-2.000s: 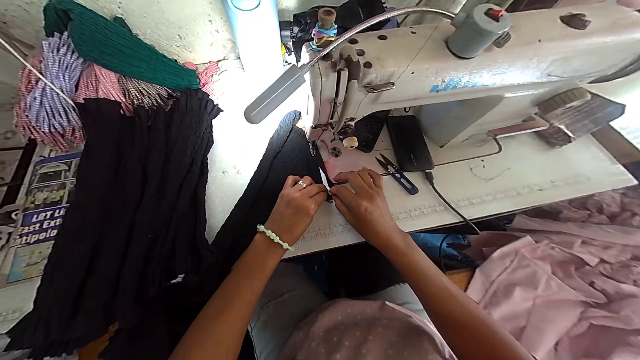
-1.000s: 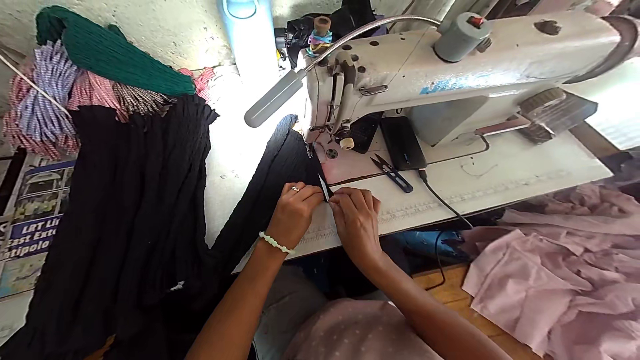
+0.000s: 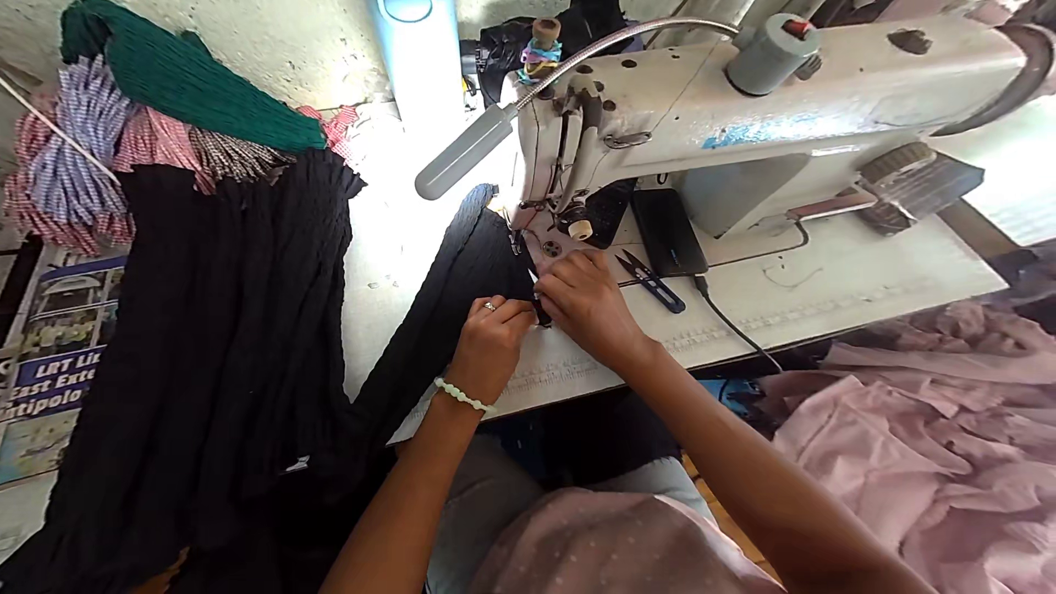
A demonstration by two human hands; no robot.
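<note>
My left hand [image 3: 495, 338], with a ring and a pale beaded bracelet, pinches the edge of a black crinkled fabric [image 3: 462, 289] in front of the sewing machine [image 3: 627, 124]. Just beyond it and to the right, my right hand [image 3: 586, 301] has its fingers bent over the same edge, close to the presser foot [image 3: 517, 241]. A small white piece shows at its fingertips; what it is cannot be told. The fabric runs under the machine's needle area and down over the table's front edge at the left. Thread snips [image 3: 652, 282] lie right of my right hand.
A black phone [image 3: 668, 231] with a cable lies under the machine arm. The lamp head [image 3: 466, 153] hangs left of the needle. Black gathered fabric [image 3: 231, 330] and checked and green bundles [image 3: 206, 91] are at the left. Pink cloth [image 3: 932, 445] is heaped at the right.
My right hand has moved forward along the fabric edge, nearer the presser foot. My left hand stays low on the same edge.
</note>
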